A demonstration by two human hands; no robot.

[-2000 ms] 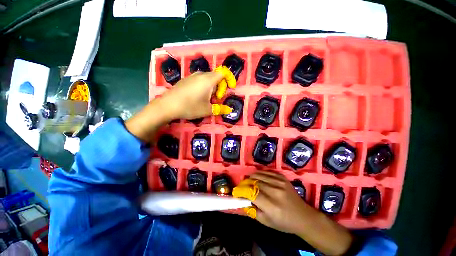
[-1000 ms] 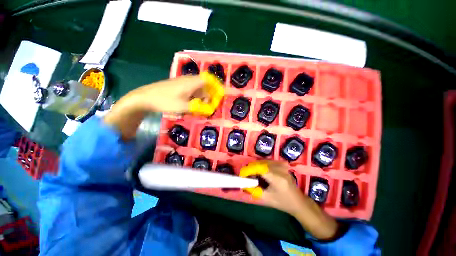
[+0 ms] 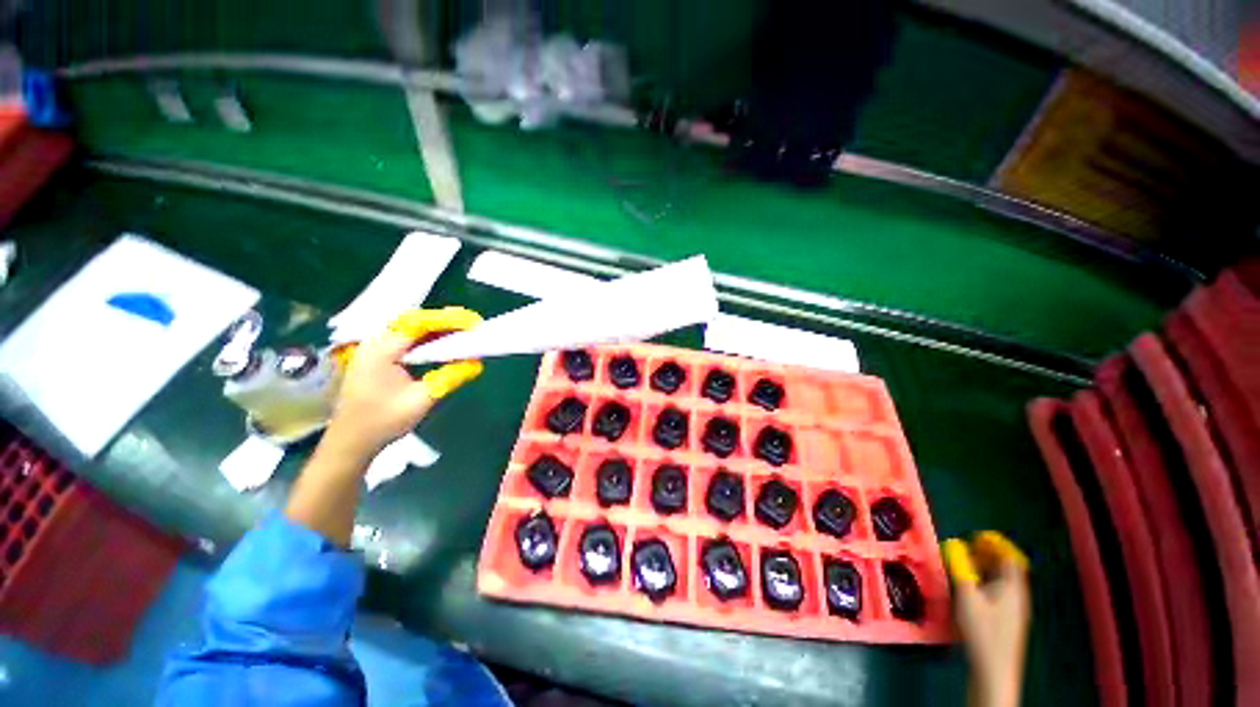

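Observation:
My left hand (image 3: 370,396), with yellow finger cots, is left of the tray and pinches the narrow end of a white folded wipe (image 3: 608,307). The wipe points right, above the tray's back left edge. The salmon-pink foam tray (image 3: 719,624) holds rows of glossy black watch cases (image 3: 669,486); several back right pockets are empty. My right hand (image 3: 989,587), also with yellow finger cots, is at the tray's front right corner. Its fingers look bent; whether they grip the tray edge is unclear.
Solvent bottles (image 3: 283,394) stand at left, beside a white sheet with a blue patch (image 3: 97,345). White paper strips (image 3: 781,341) lie behind the tray. Crumpled white scraps (image 3: 252,464) lie near the bottles. Stacked dark red trays (image 3: 1188,470) are at right, a red tray (image 3: 83,566) lower left.
The view has tilted up. The wipe has passed from my right hand to my left. Both hands have moved off the watch cases, left hand leftward, right hand to the tray's right corner.

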